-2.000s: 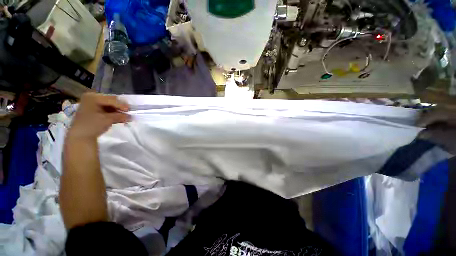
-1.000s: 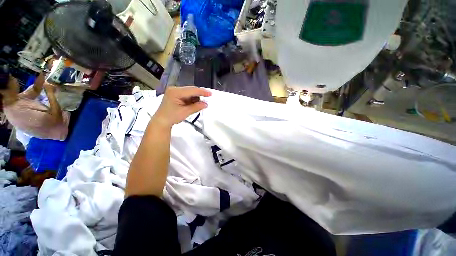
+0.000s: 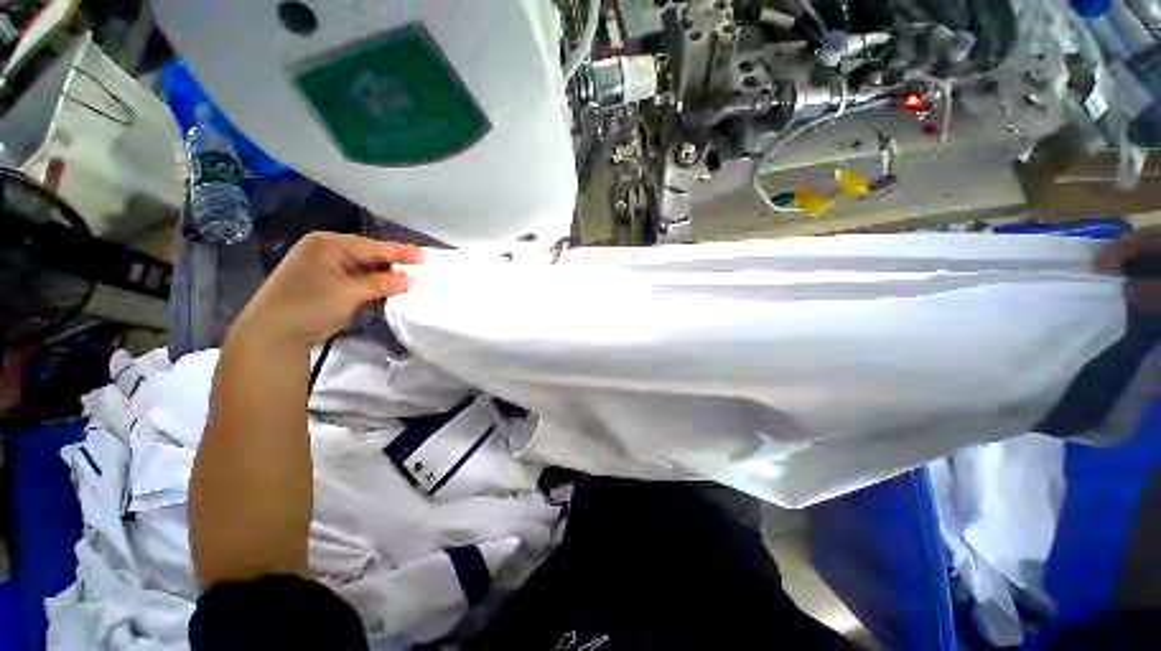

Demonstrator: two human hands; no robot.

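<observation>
A white garment panel [image 3: 764, 369] is stretched between both hands across the machine's front, its folded upper edge running under the machine head [image 3: 382, 115]. My left hand [image 3: 344, 286] pinches the panel's left end between thumb and fingers. My right hand [image 3: 1133, 254] is cut off by the right edge of the picture, dark and blurred, at the panel's right end. A dark navy band [image 3: 1105, 382] hangs below it. The needle area is hidden by glare and the head.
A garment pile [image 3: 344, 509] with a navy-outlined placket [image 3: 439, 445] lies at left and over the lap. Machine mechanism [image 3: 751, 89] with a red light stands behind. A water bottle [image 3: 217, 185] is at upper left. A blue bin [image 3: 891, 547] holds white pieces at lower right.
The view has swung right and back since one second ago. Against two seconds ago, my left hand and the panel's left end are closer to the machine head, and the navy-outlined placket shows.
</observation>
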